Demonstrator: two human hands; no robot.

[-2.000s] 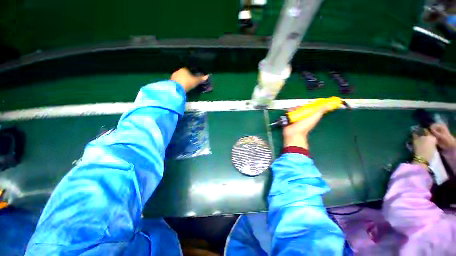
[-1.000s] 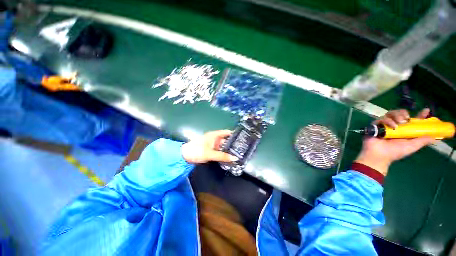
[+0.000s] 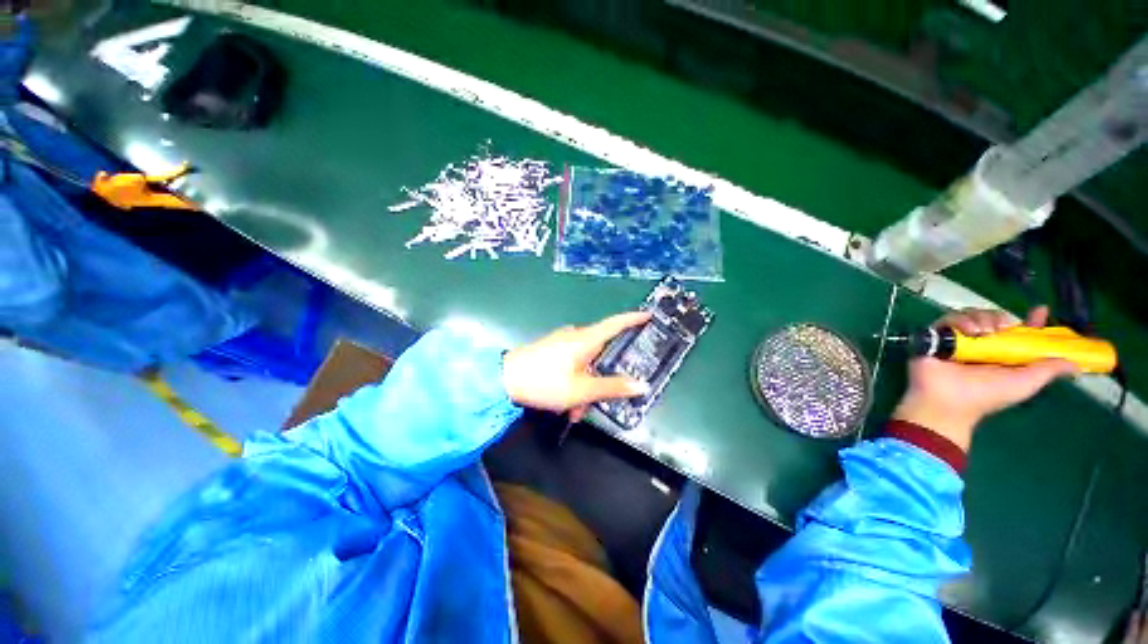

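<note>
My left hand (image 3: 573, 367) grips an open phone unit (image 3: 670, 337) by its lower left side, near the bench's front edge. The unit is a black-and-silver rectangle with inner parts exposed, tilted to the right. My right hand (image 3: 976, 375) holds a yellow electric screwdriver (image 3: 1032, 349), its dark tip pointing left. A round silver screw tray (image 3: 812, 380) lies between the two hands. A clear bag (image 3: 640, 224) with many small blue pieces lies beyond the phone unit. A pile of small white strips (image 3: 485, 208) lies left of the bag.
A pale slanted post (image 3: 969, 211) stands at the upper right beside the white rail (image 3: 554, 123). A black bundle (image 3: 227, 82) and an orange tool (image 3: 141, 189) lie on the far left. Dark units sit past the post. A blue sleeve (image 3: 76, 271) of another person shows at left.
My left hand has gone from the green strip beyond the rail to the front bench edge, where it holds the phone unit. The view has turned left. The screwdriver stays in my right hand.
</note>
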